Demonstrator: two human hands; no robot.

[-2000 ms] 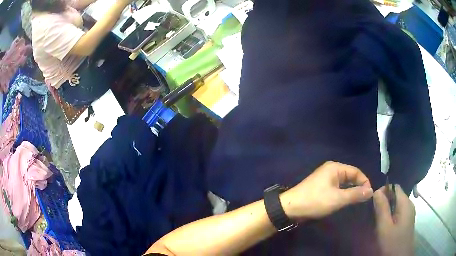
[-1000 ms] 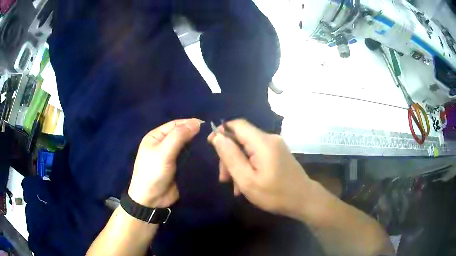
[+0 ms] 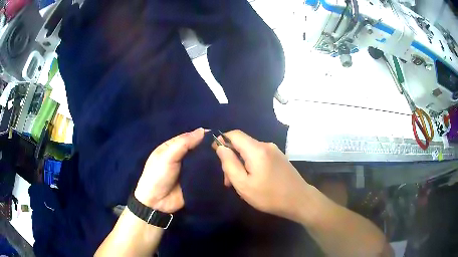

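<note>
A dark navy garment (image 3: 125, 100) spreads over the table and down over my lap. My left hand (image 3: 168, 173), with a black watch on the wrist, pinches a bit of the garment between thumb and fingertips. My right hand (image 3: 263, 173) holds a small pointed metal tool (image 3: 219, 140), mostly hidden by the fingers. Its tips show two thin points, slightly apart, just right of my left fingertips. Whether a thread lies between them is too small to tell.
A white sewing machine with blue stripes (image 3: 386, 30) stands at the upper right. Scissors with red and orange handles (image 3: 423, 128) lie beside it. A printed ruler (image 3: 361, 145) runs along the near table edge. Green and yellow items (image 3: 46, 118) and a blue object (image 3: 51, 171) are at the left.
The view has swung right since the oldest frame, showing the machine and scissors. Over the last second, the hands stay close together and the tool's two points show more clearly.
</note>
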